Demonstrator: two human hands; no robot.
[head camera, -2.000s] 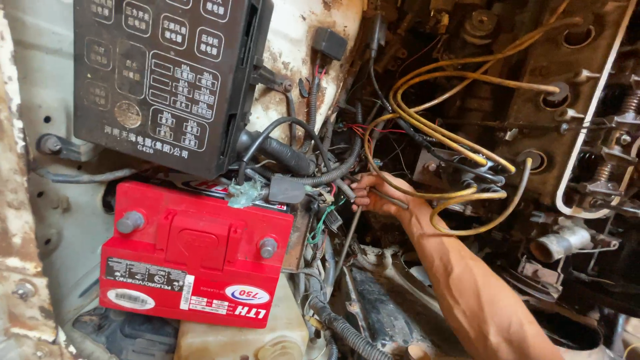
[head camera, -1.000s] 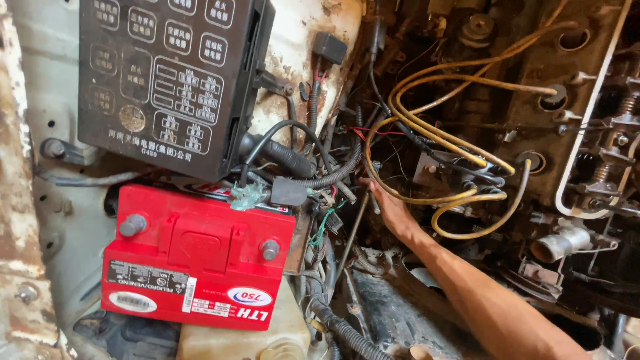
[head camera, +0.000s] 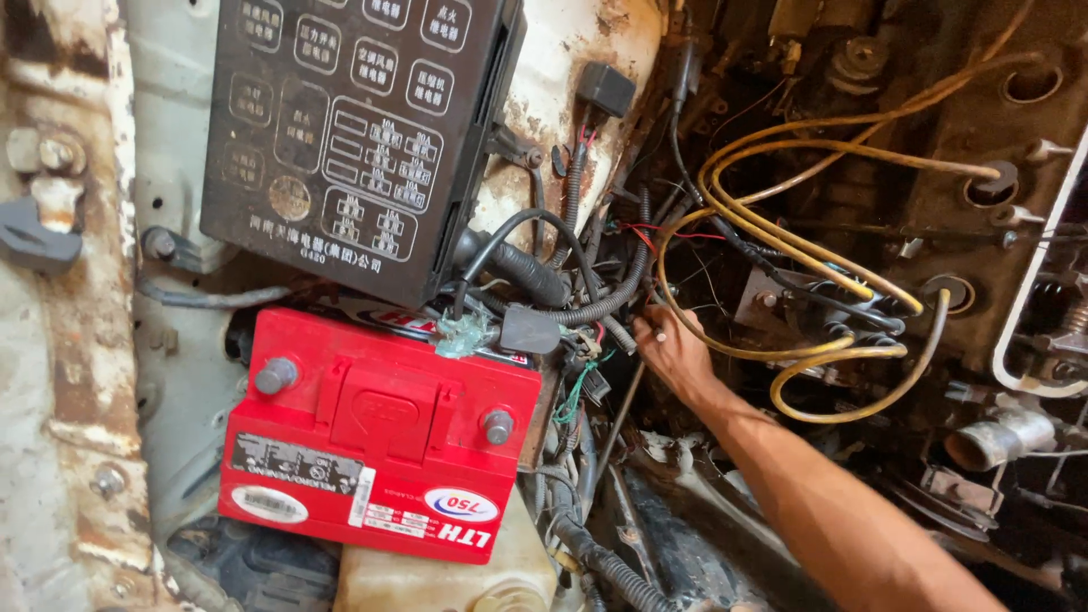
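My right hand (head camera: 671, 344) reaches in from the lower right, into the gap between the wiring and the engine. Its fingers are closed round a thin grey rod (head camera: 660, 337), whose blunt end shows at the hand; the rest of the rod and the fingertips are hidden. Just left of the hand lies a corrugated wiring conduit (head camera: 625, 297), and yellow ignition cables (head camera: 739, 348) loop above and right of it. A long thin metal rod (head camera: 623, 412) slants down below the hand. My left hand is not seen.
A red car battery (head camera: 382, 433) stands at left under a black fuse box cover (head camera: 340, 153). A black battery terminal cover (head camera: 529, 330) sits beside loose wires. The engine's cylinder head (head camera: 952, 212) fills the right side. A plastic reservoir (head camera: 442, 578) lies below the battery.
Two seconds ago more of the grey rod showed across my right hand; now only its end shows. The hand has turned and sits slightly deeper beside the conduit.
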